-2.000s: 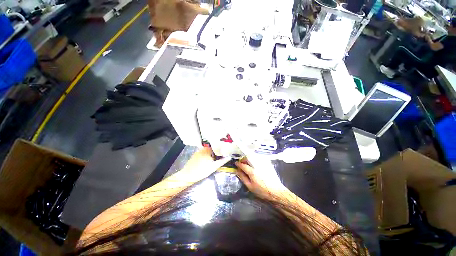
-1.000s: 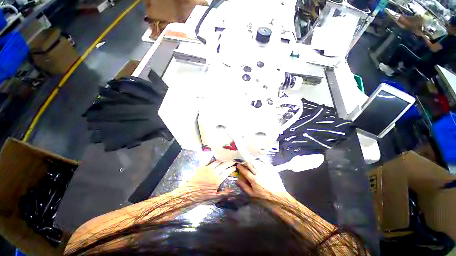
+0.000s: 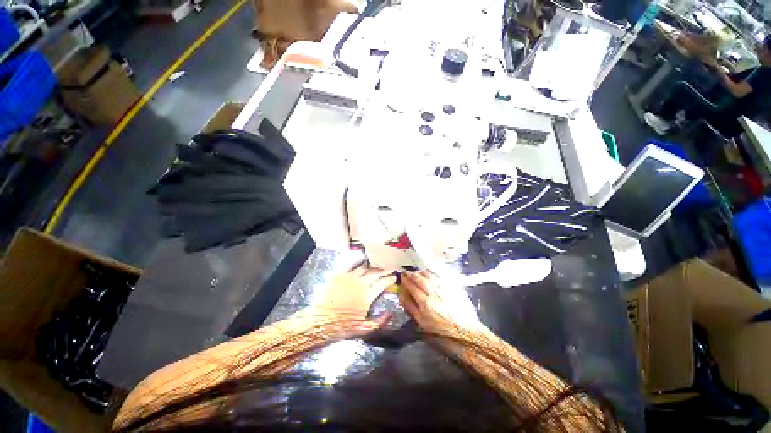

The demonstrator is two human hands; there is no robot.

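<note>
The white sewing machine (image 3: 406, 152) stands overexposed in the centre, with a small red mark (image 3: 399, 243) low on its head. My left hand (image 3: 351, 292) and my right hand (image 3: 425, 300) are close together in front of the needle area, fingertips nearly touching. A small yellow guide (image 3: 394, 288) shows between the fingers. A bit of dark fabric (image 3: 401, 275) is at the fingertips, mostly hidden by the hands and glare. I cannot tell how each hand grips it.
Black cut pieces (image 3: 228, 190) fan out left of the machine. White-lined black pieces (image 3: 537, 216) lie right, behind a white plate (image 3: 511, 272). A control panel (image 3: 651, 190) stands further right. Open cartons flank the table, left (image 3: 25, 279) and right (image 3: 664, 313). A person (image 3: 744, 84) sits far right.
My left hand has flattened and turned inward over the table beside my right hand, and covers most of the yellow guide. The view has shifted slightly.
</note>
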